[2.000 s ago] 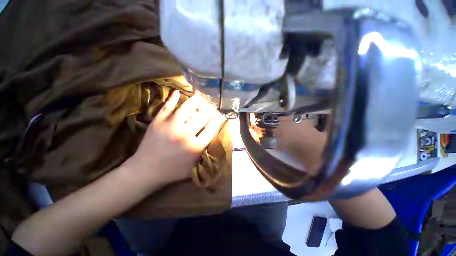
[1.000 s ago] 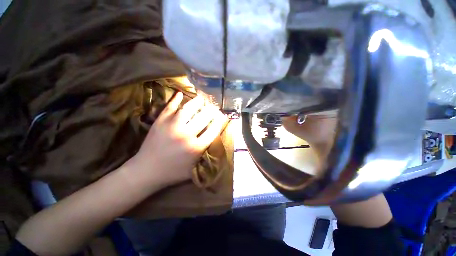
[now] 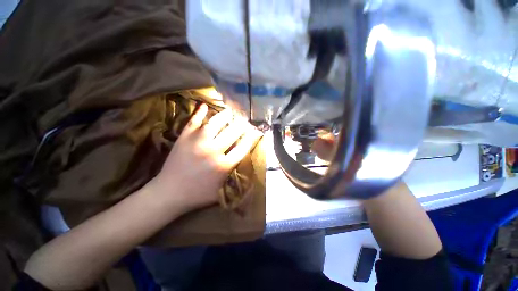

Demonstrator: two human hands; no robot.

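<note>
The brown garment [image 3: 113, 74] lies bunched on the left of the machine table, golden under the lamp. My left hand [image 3: 207, 150] lies over its gathered cloth and holds it, fingertips beside the bright needle area [image 3: 264, 128]; my thumb is not clearly visible. A looped fold of cloth [image 3: 235, 190] sticks out beneath the hand. My right hand [image 3: 324, 145] is right of the needle, mostly hidden behind the large shiny curved metal part [image 3: 392, 108]; only a small piece of it shows, and its grip cannot be told. Glare blurs the needle and presser foot.
The white sewing machine head [image 3: 284, 51] fills the top. The white table [image 3: 437, 173] has a marked front edge [image 3: 318, 220]. A dark phone-like object [image 3: 365, 264] lies on a white surface below. Blue material [image 3: 471, 227] with brown pieces [image 3: 502, 253] is at the right.
My right hand has shifted about behind the metal part. The view has shifted, so the curved metal appears further left and more table shows at right. My left hand and the garment look nearly unchanged.
</note>
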